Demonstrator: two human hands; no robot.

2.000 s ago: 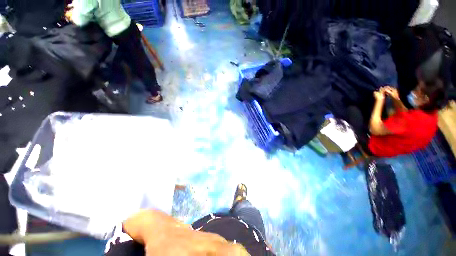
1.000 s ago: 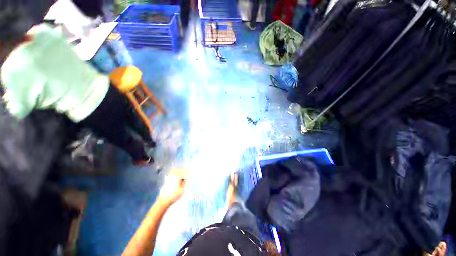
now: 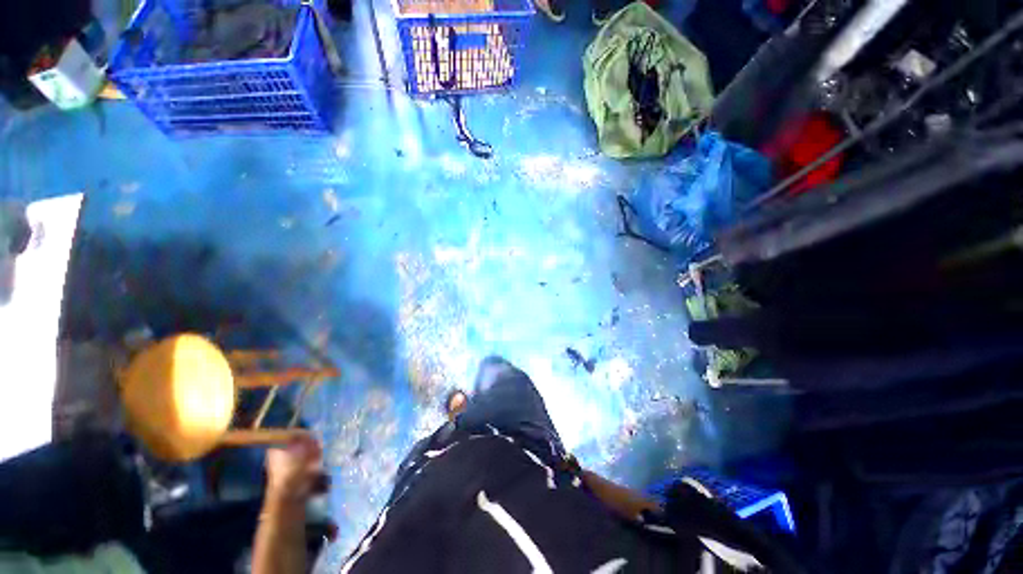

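My left hand (image 3: 294, 465) is blurred at the lower left, just below the legs of a round-topped wooden stool (image 3: 180, 396). Its fingers cannot be made out, nor whether it holds anything. A strip of my right forearm (image 3: 617, 494) shows beside my black and white top; the right hand itself cannot be seen. Dark garments (image 3: 897, 314) hang on a rack along the right side, close to me.
Blue crates stand at the top left (image 3: 224, 101) and top centre (image 3: 466, 56). A green sack (image 3: 645, 90) and a blue plastic bag (image 3: 701, 193) lie before the rack. Another blue crate (image 3: 768, 510) is low right. A white-topped table (image 3: 36, 325) is left; a light green garment (image 3: 73, 561) shows below.
The view has moved forward along the floor. The stool, crates and sacks are nearer; the white-filled basket and person in red have left view. My left hand is lower and further left.
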